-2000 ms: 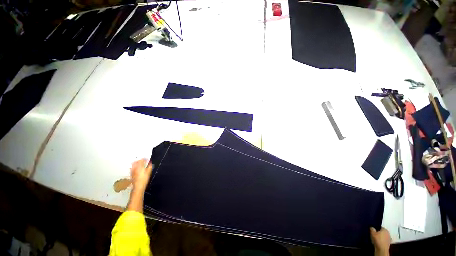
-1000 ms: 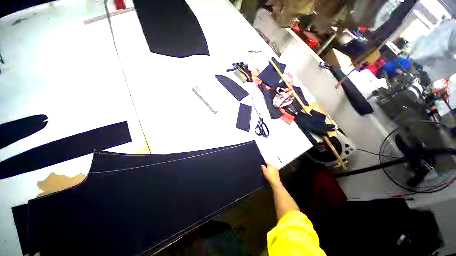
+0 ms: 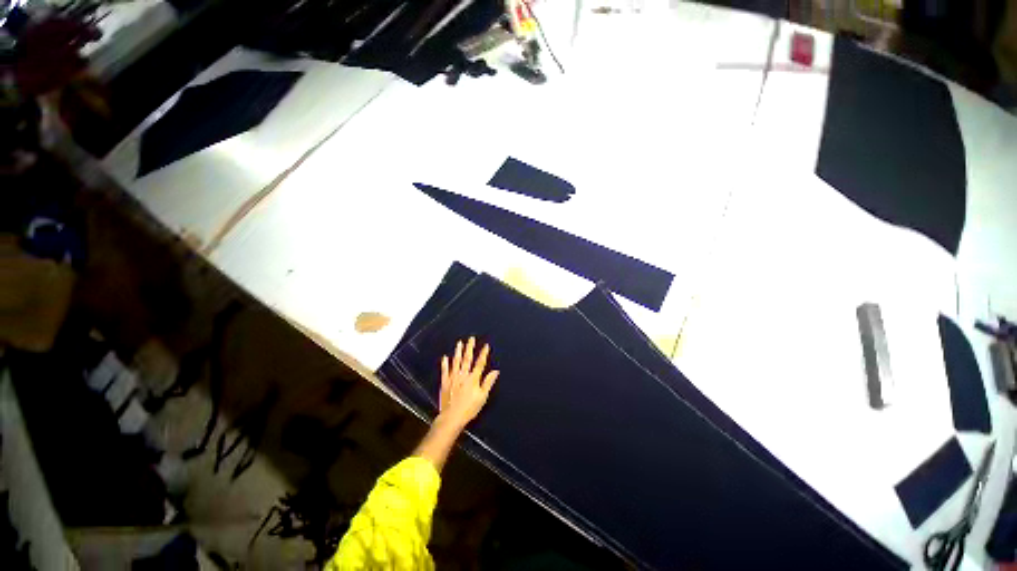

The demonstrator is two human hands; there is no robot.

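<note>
The dark trouser panel (image 3: 580, 413) lies on the white table along its near edge, with chalk lines near its borders and layers showing at its left end. My left hand (image 3: 465, 385) lies flat on the panel's left part, palm down and fingers spread, holding nothing. My right hand is not in view. The long tapered piece (image 3: 546, 240) lies just beyond the panel, its point to the left. The small curved piece (image 3: 533, 181) lies beyond that.
To the right lie a metal bar (image 3: 874, 355), a small rounded piece (image 3: 965, 374), a small rectangular piece (image 3: 933, 482) and shears (image 3: 946, 542). Another dark panel (image 3: 892, 139) lies far right. A cutting machine (image 3: 515, 40) stands at the far side. A folded dark piece (image 3: 212, 109) lies left.
The view has swung back left. My left hand is now flat on the panel, where it gripped the left end two seconds ago. My right hand has left the picture.
</note>
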